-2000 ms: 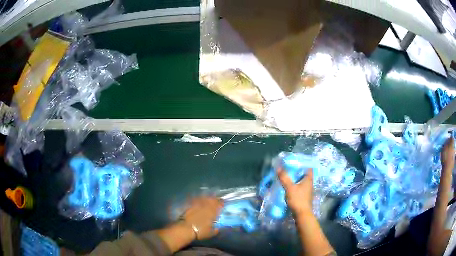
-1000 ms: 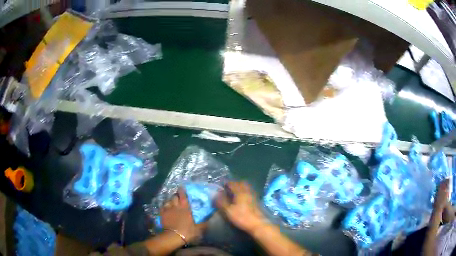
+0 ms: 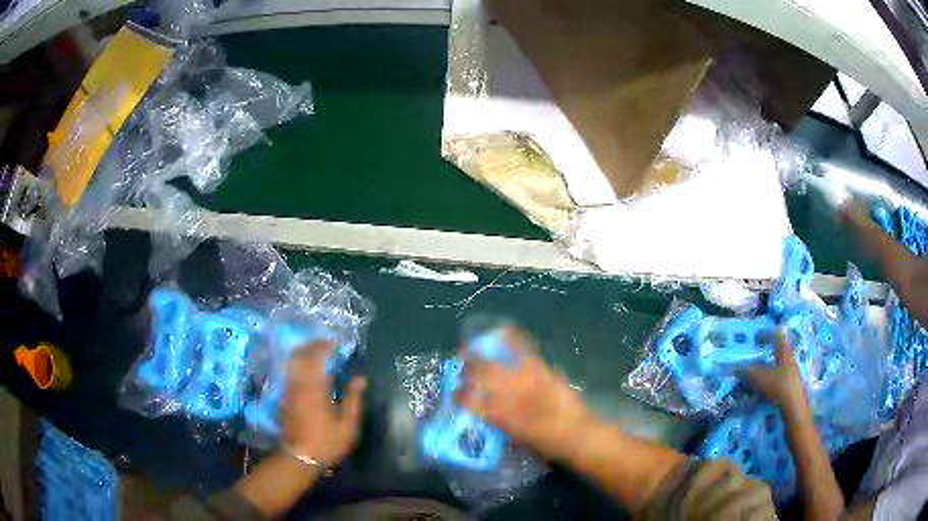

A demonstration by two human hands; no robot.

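My left hand [image 3: 317, 415] lies over a bagged light-blue part [image 3: 267, 382] at the left of the bench. Its thumb is apart, the hand is blurred, and whether it grips is unclear. Two more blue parts [image 3: 217, 366] lie close beside that one, with clear film around them. My right hand [image 3: 519, 397] is shut on another bagged blue part [image 3: 463, 440] near the front middle. Blue shows above and below its fingers, which hide the middle; the hand is blurred.
A pile of bagged blue parts [image 3: 814, 346] lies at right, with another person's hands [image 3: 784, 382] nearby. Crumpled film [image 3: 219, 127] and a yellow packet [image 3: 102, 112] are at left. A yellow-orange ring [image 3: 43, 366] lies front left. A cardboard sheet [image 3: 692, 229] is at back.
My left hand has moved left, and a third blue part now lies beside the two there. My right hand now holds a different part; the group formerly right of centre is gone from that spot.
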